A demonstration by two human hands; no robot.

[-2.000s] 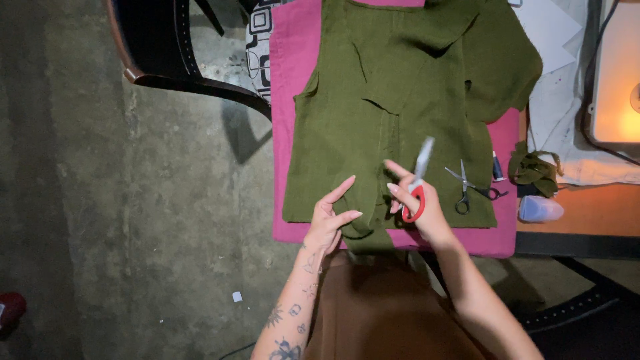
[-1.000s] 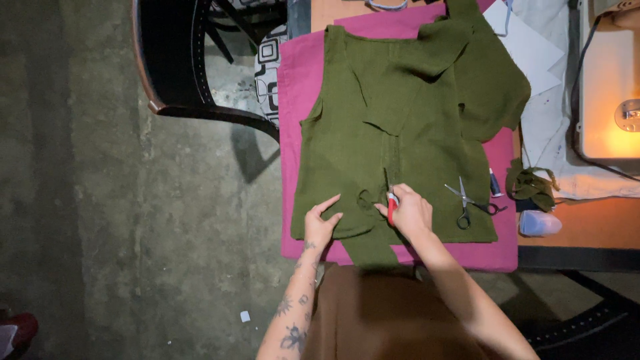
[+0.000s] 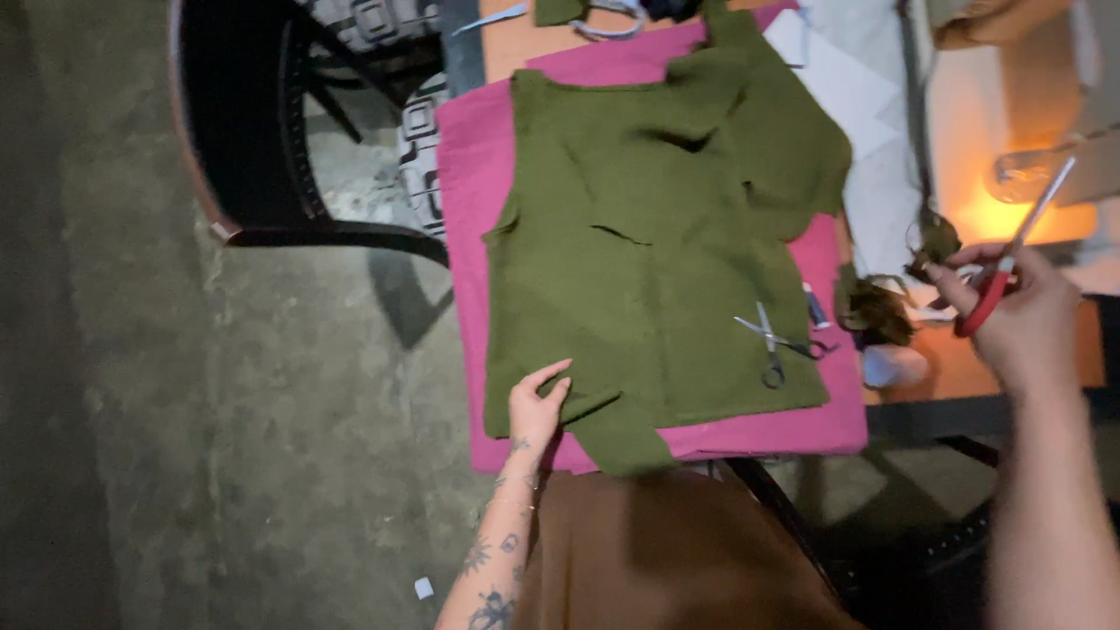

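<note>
An olive-green garment lies spread on a pink cloth over the table. My left hand rests on the garment's lower left part, thumb and forefinger spread at its edge; whether it pinches cloth is hard to tell. Out to the right, my right hand holds red-handled scissors, blades pointing up, with a small dark green scrap at its fingertips. Small scissors with black handles lie spread apart on the garment's lower right. A green strip hangs past the lower hem.
A heap of green scraps and a pale rounded object sit right of the pink cloth. Beyond them stands a lit machine, apparently a sewing machine. White papers lie at the upper right. A black chair is at the left.
My right hand, with the red scissors, has moved from the garment's lower middle to the far right, and a scrap now shows at its fingers. My left hand stays at the lower left.
</note>
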